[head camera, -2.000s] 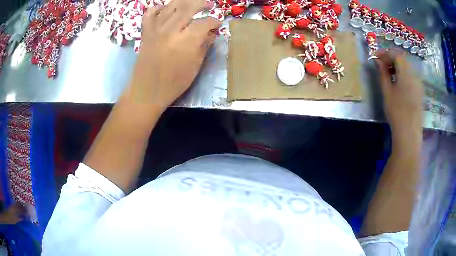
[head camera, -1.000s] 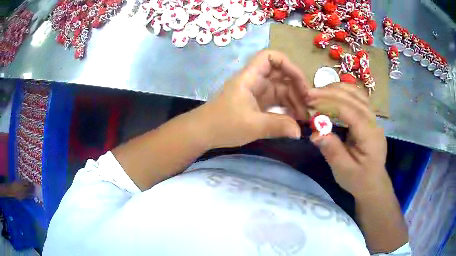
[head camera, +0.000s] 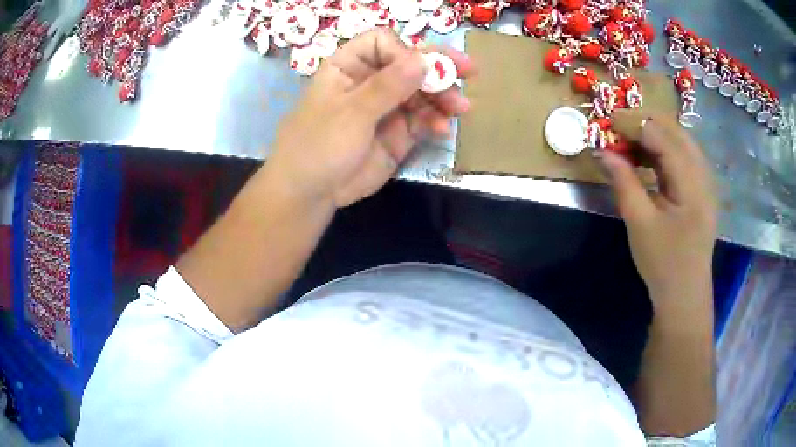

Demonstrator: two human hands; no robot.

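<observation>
My left hand holds a white base disc with a red mark between thumb and fingers, above the left edge of the cardboard mat. My right hand is over the mat's right part, its fingertips on a red-and-white figure body. The figure's limb end is close to the white round dish; I cannot tell if they touch. More red figure bodies are heaped on and behind the mat.
A heap of base discs lies behind my left hand. Figures on bases stand in a row at right, with a single one beside the mat. Another figure heap is at left. A blue crate is below the table edge.
My hands have moved apart from in front of the mat. The left went up and left and now shows a disc; the right moved right, onto a figure body on the mat.
</observation>
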